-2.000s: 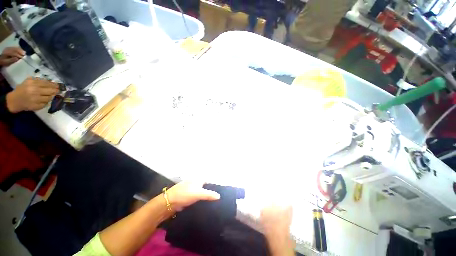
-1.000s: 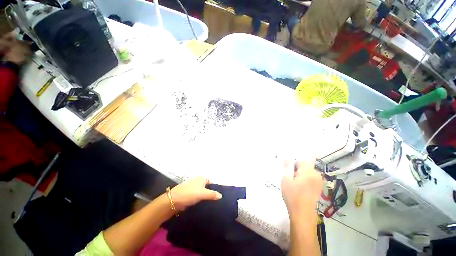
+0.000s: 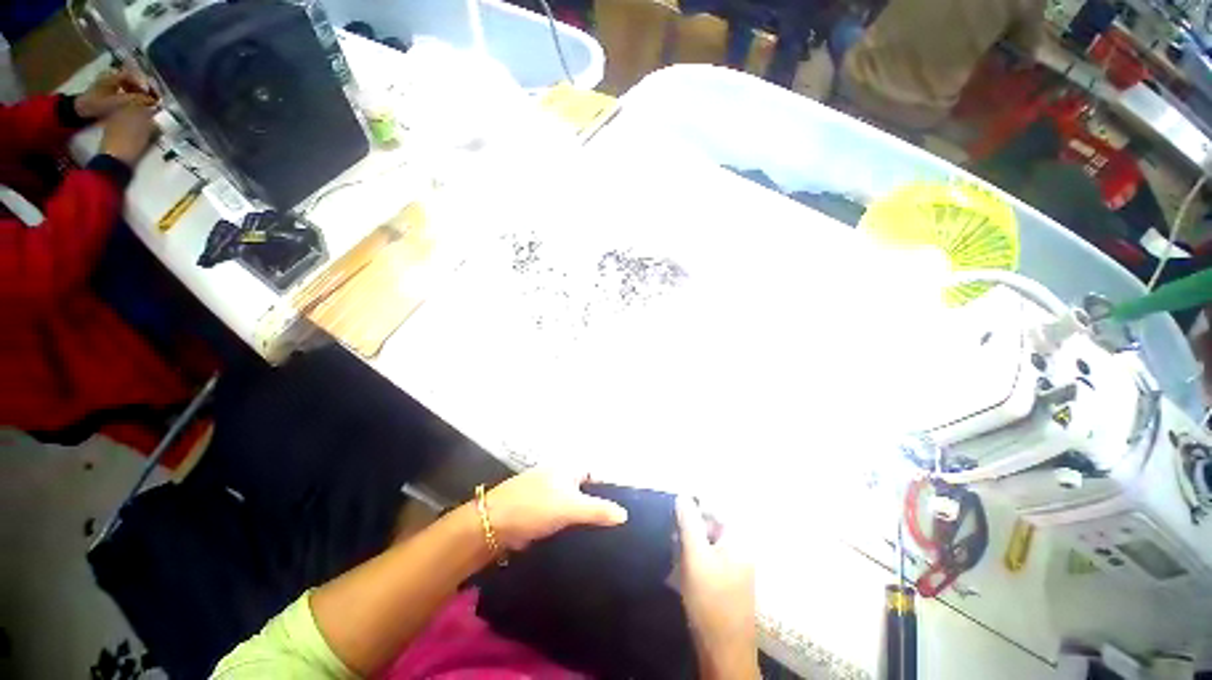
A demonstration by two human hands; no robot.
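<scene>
The dark garment piece (image 3: 605, 578) lies over my lap and the table's front edge. My left hand (image 3: 548, 506) grips its upper left edge with the thumb on top. My right hand (image 3: 714, 558) is at the cloth's upper right corner, with its fingertips at the edge; any small thing in them is too bright and blurred to tell. The small metal fasteners (image 3: 638, 275) lie in loose dark heaps on the white table. The red snips (image 3: 949, 538) and yellow snips (image 3: 1019, 546) lie by the sewing machine. A dark-handled tool (image 3: 903, 631) with yellow lies near the front edge.
The sewing machine (image 3: 1063, 438) stands at the right, with the lime-green fan (image 3: 950, 237) behind it. A tan flat piece (image 3: 366, 299), a dark item in a shallow box (image 3: 273, 246) and another machine's black housing (image 3: 259, 100) are at the left. A person in red sleeves works there.
My right hand has moved left from beside the machine to the cloth's right corner. My left hand still holds the cloth. The view has shifted, and the person at the left has both hands showing.
</scene>
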